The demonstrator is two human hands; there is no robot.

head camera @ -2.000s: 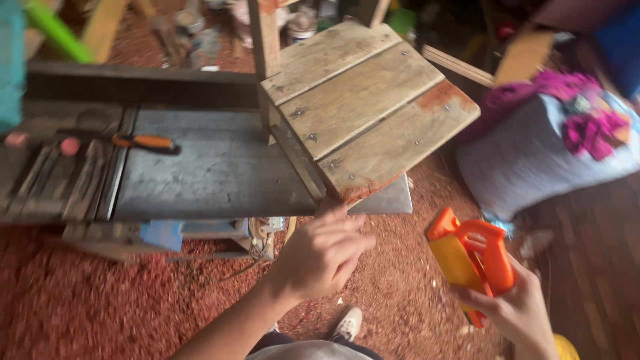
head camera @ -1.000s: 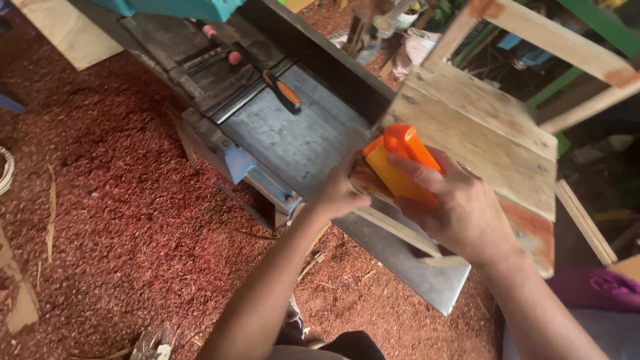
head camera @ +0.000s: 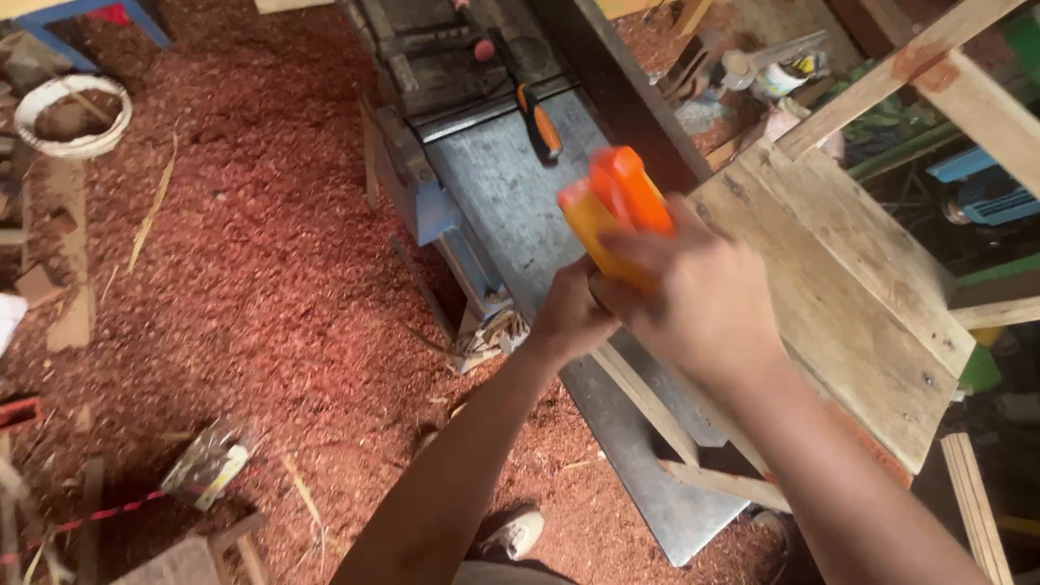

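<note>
My right hand (head camera: 707,292) grips an orange and yellow plastic tool (head camera: 617,211), blurred, whose exact kind I cannot tell. Close beside it, my left hand (head camera: 573,313) is at the near corner of a wooden chair; its fingers are partly hidden, so its hold is unclear. The chair's slatted seat (head camera: 837,301) has screws or nails and a reddish front edge. Its frame rests on a grey metal machine table (head camera: 520,195). An orange and black handled tool (head camera: 538,122) lies on that table, beyond the plastic tool.
Wood shavings (head camera: 268,244) cover the floor. A dark fence (head camera: 626,81) runs along the machine. At the left are a white ring-shaped object (head camera: 73,116) and wood offcuts (head camera: 73,252). A blue motor (head camera: 995,191) stands at the right, and a shoe (head camera: 512,532) shows below.
The right hand and its orange and yellow tool have moved from beside the chair to its near corner, close to the left hand. The view has turned strongly.
</note>
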